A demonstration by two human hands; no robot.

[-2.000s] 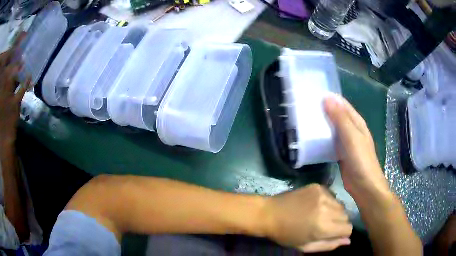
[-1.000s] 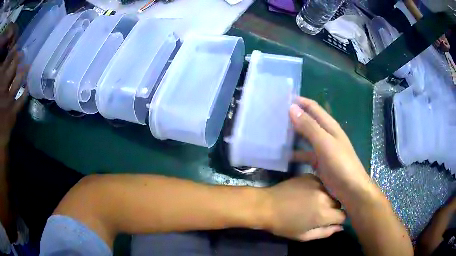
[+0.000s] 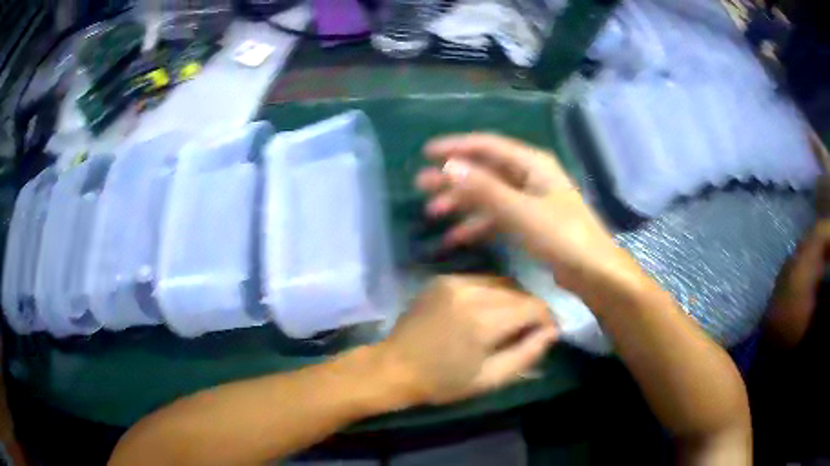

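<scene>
A row of frosted translucent housings stands at the left. The nearest housing (image 3: 323, 227) is just left of my hands. My left hand (image 3: 469, 337) lies low at the centre with its fingers curled and blurred; whether it holds anything is hidden. My right hand (image 3: 501, 196) is raised above it, fingers apart, with nothing visible in it. A pale, shiny blurred patch, perhaps clear film (image 3: 571, 314), lies beside and under my right wrist.
Assembled units stand in a tight row (image 3: 683, 136) at the right, beside bubble wrap (image 3: 719, 250). A white sheet (image 3: 218, 96), a purple pad (image 3: 341, 20) and a dark green upright part (image 3: 571, 41) are at the back. Another person's arm (image 3: 805, 282) is at the right edge.
The view has turned right. The housing that was by my right hand now stands at the end of the left row, and my right hand is off it. My left hand's fingers remain curled.
</scene>
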